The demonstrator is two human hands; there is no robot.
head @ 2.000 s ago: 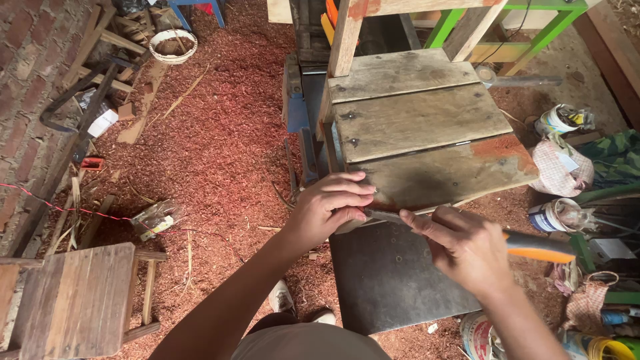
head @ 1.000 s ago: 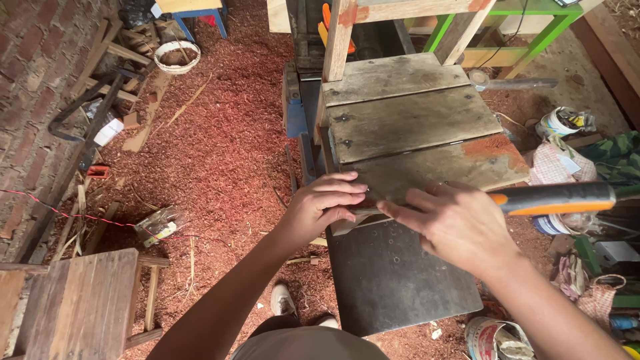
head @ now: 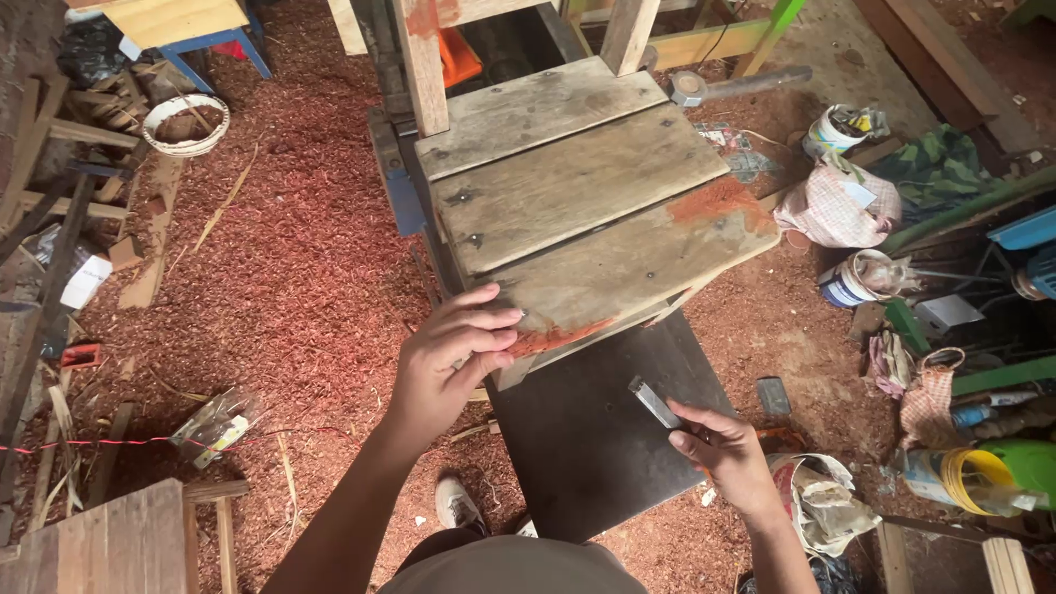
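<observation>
A small wooden chair with a slatted seat [head: 586, 181] stands on a dark flat bench top [head: 610, 429]. Reddish-brown filler-like patches mark the front slat at its right end and along its front left edge. My left hand [head: 462, 355] rests at the seat's front left corner, fingertips on the slat, holding nothing that I can see. Over the dark surface, off the chair, my right hand [head: 726, 454] grips a metal-bladed tool, perhaps a chisel [head: 656, 404], its blade pointing up and left. My palm and fingers hide most of the handle.
Reddish wood shavings [head: 305, 223] cover the floor. Scrap wood and a round white basket [head: 186, 125] lie at the left, a wooden stool [head: 107, 536] at lower left. Buckets [head: 866, 276] and cloth bags [head: 841, 202] stand at the right; behind the chair lies a hammer-like tool [head: 689, 89].
My right hand has drawn the bladed tool away from the seat's front edge, down and to the right. Reddish material now shows along that front left edge. My left hand remains at the corner.
</observation>
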